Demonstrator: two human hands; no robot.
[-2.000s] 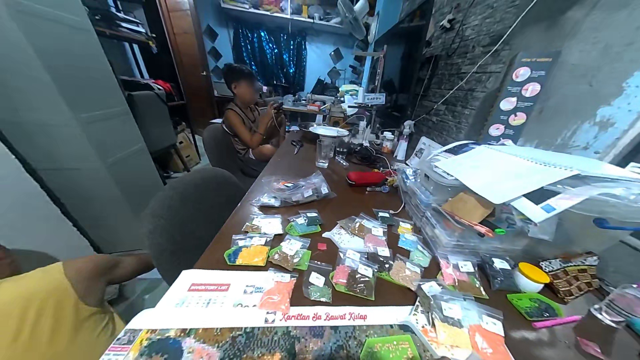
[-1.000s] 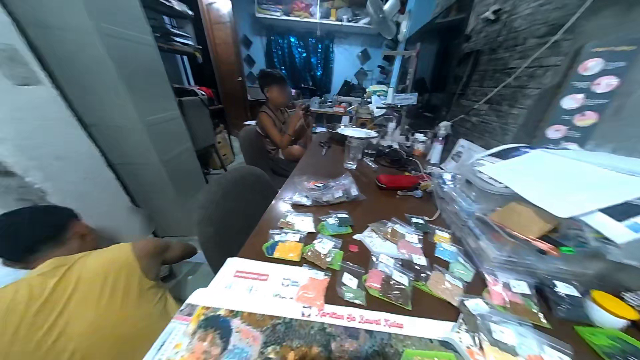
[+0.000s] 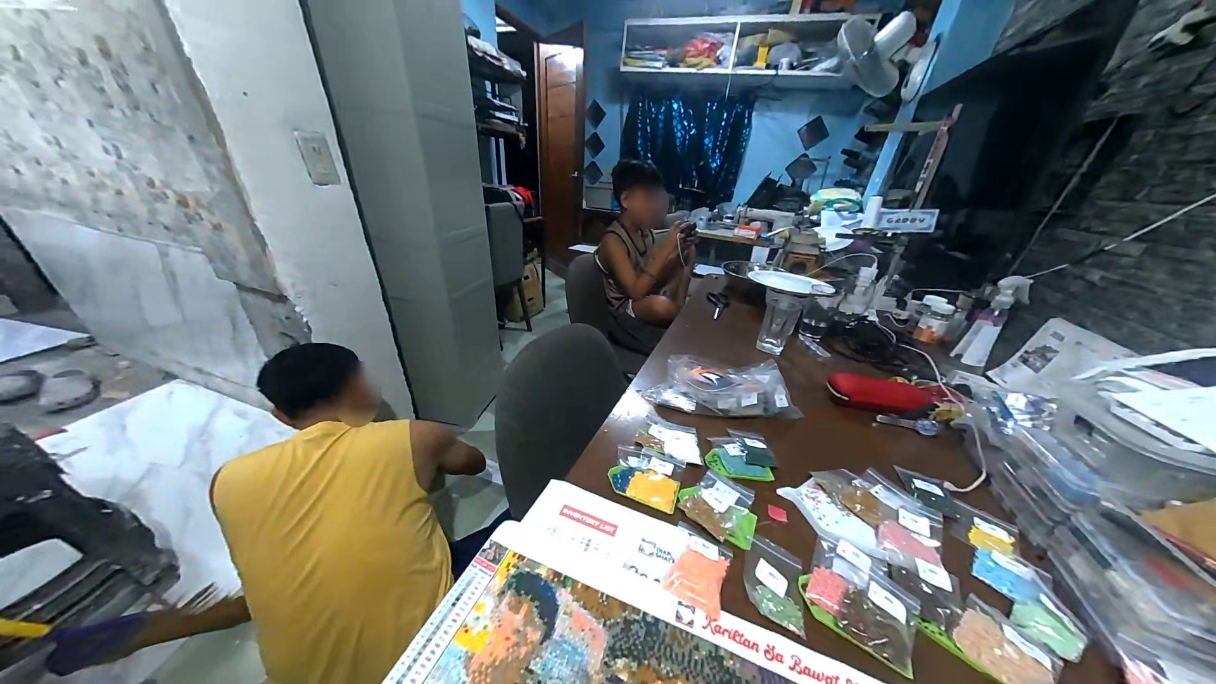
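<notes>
Neither of my hands is in view. A diamond painting canvas (image 3: 570,608) with a printed, partly beaded picture lies at the near edge of the brown table (image 3: 608,446). On its white margin rests a small bag of orange beads (image 3: 696,578). Beyond and to the right lie several small zip bags of coloured beads, among them a yellow one (image 3: 652,489), a blue one (image 3: 1009,573) and a pink one (image 3: 907,543). Some sit on green plastic trays (image 3: 738,465). A larger clear plastic bag (image 3: 724,388) lies farther back, left of a red zip case (image 3: 879,393).
A person in a yellow top (image 3: 332,551) crouches on the floor at left. Another person (image 3: 646,247) sits at the table's far end. A grey chair (image 3: 556,408) stands at the table's left side. Glasses (image 3: 779,321), scissors (image 3: 717,304) and stacked plastic containers (image 3: 1092,532) are on the table.
The view has swung far to the left, bringing the crouching person fully into sight. The bead bags seem to lie as before.
</notes>
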